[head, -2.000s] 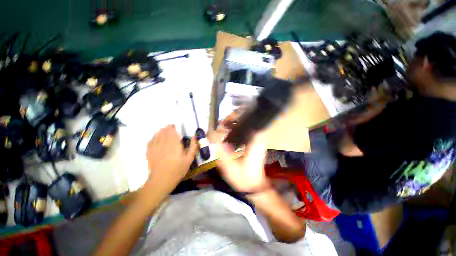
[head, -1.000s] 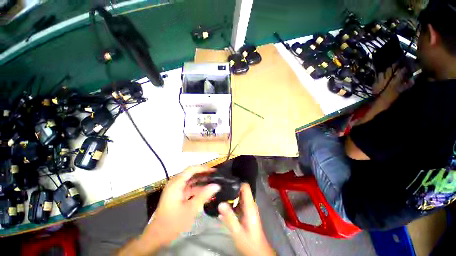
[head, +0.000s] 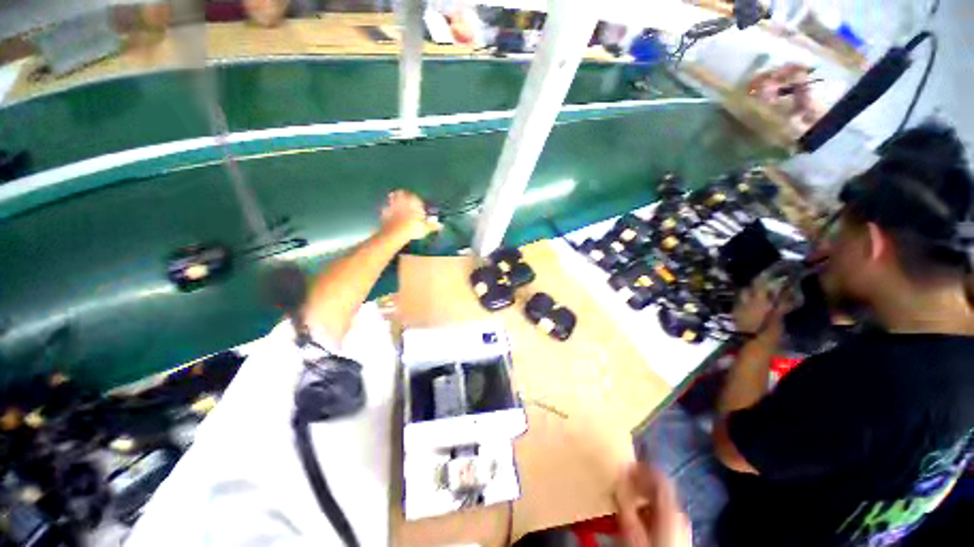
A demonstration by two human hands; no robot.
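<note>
My left hand reaches far forward over the green belt, its fingers closed on a black corded unit. The hand mostly hides the unit, and its thin leads stick out to the right. My right hand is low at the bottom edge, blurred and cut off; its finger state is unclear. The white screw feeder, with an open dark tray, stands on the cardboard sheet. Behind it lie two corded units close together, with a third to their right.
The electric screwdriver hangs blurred over the white sheet, left of the feeder. Another unit lies on the belt. Units are piled at left and right. A white post rises behind the feeder. A person sits right.
My left hand has moved from the bench's front edge to the belt. My right hand has moved right and no longer holds a unit with the left. A third unit now lies on the cardboard.
</note>
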